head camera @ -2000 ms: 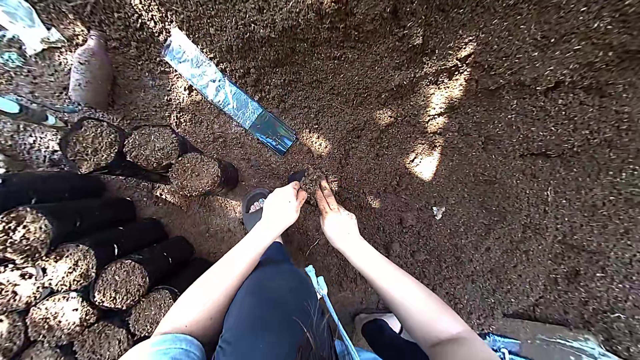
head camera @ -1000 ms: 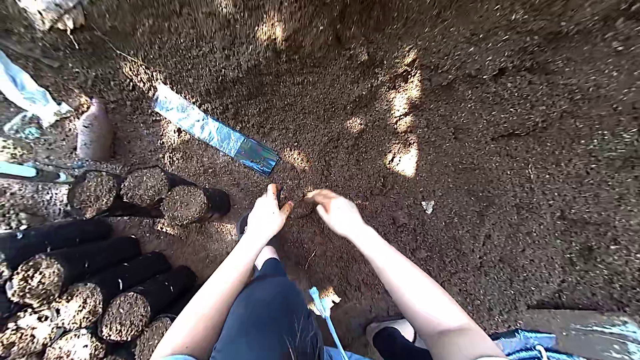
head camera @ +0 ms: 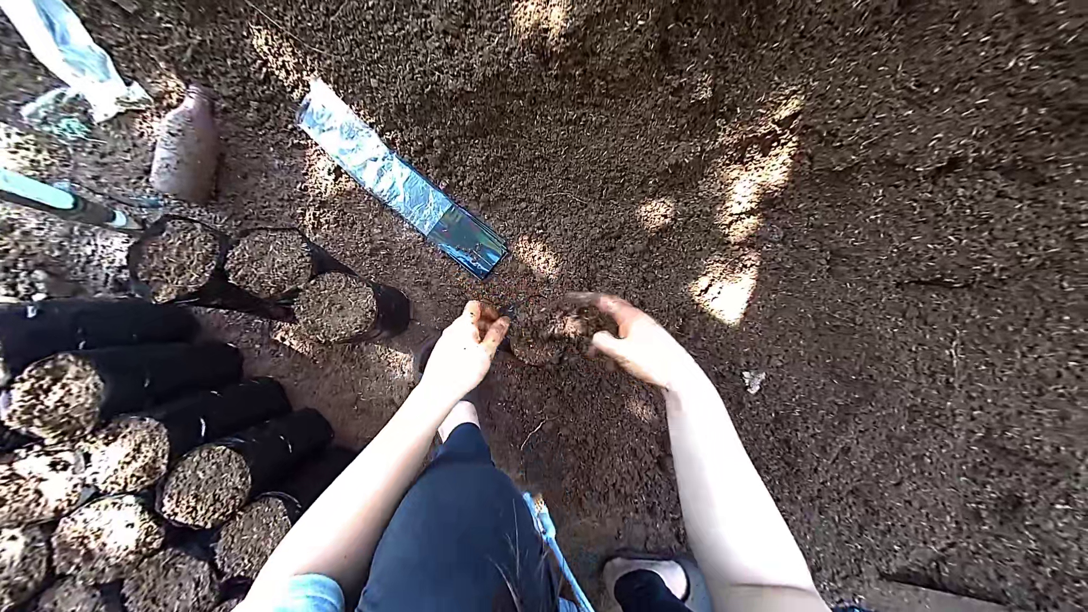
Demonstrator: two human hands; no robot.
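Note:
My left hand (head camera: 469, 344) pinches the dark rim of a black plastic grow bag (head camera: 508, 342), which is partly hidden by the hand and blends into the soil. Just right of it, my right hand (head camera: 633, 340) is blurred, its fingers curved around some loose brown soil (head camera: 578, 327). Beyond my left hand lies a flat strip of stacked plastic bags (head camera: 399, 187), silvery along most of its length and dark at the near end. To the left, several soil-filled black bags (head camera: 336, 308) stand upright in a row.
Many filled black bags (head camera: 212, 484) lie stacked on their sides at the lower left. A dirty plastic bottle (head camera: 185, 149), a pale plastic sheet (head camera: 72, 55) and a light-coloured tool handle (head camera: 51, 194) lie at the upper left. Loose soil (head camera: 892, 357) spreads across the right and far side.
My hands, close together two seconds ago, are now farther apart, with the right hand curved around soil. The view has shifted slightly.

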